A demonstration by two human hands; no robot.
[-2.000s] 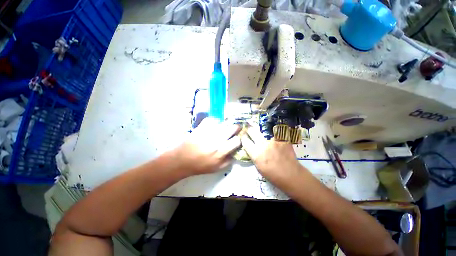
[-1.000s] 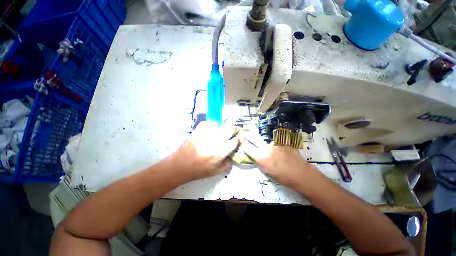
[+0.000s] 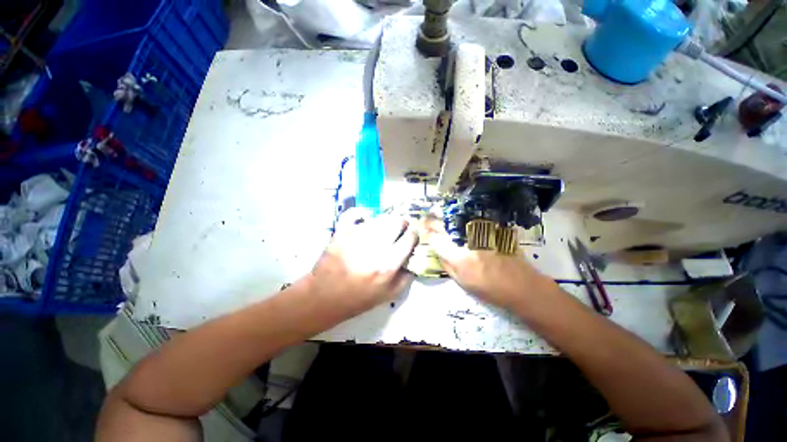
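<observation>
A small pale khaki fabric piece [image 3: 426,262] lies on the white table at the needle area of the sewing machine [image 3: 595,164]. It is mostly hidden under my hands. My left hand [image 3: 364,255] presses on its left side, with fingertips just below the blue nozzle or lamp housing [image 3: 369,168]. My right hand [image 3: 475,265] presses on its right side, just below the ribbed brass-coloured guide [image 3: 492,236]. The fingers of both hands almost meet near the presser foot. Glare washes out the fingertips and the needle.
Red-handled thread snips [image 3: 592,278] lie right of my right hand. A dull open box [image 3: 718,315] stands at the right table edge, above an orange-rimmed container [image 3: 740,380]. Blue crates [image 3: 112,198] stand at left. Khaki panels [image 3: 129,345] hang at the left table edge.
The view has shifted slightly. My hands stay on the fabric piece; a little more of it shows between them now, and my left fingers look slightly more spread.
</observation>
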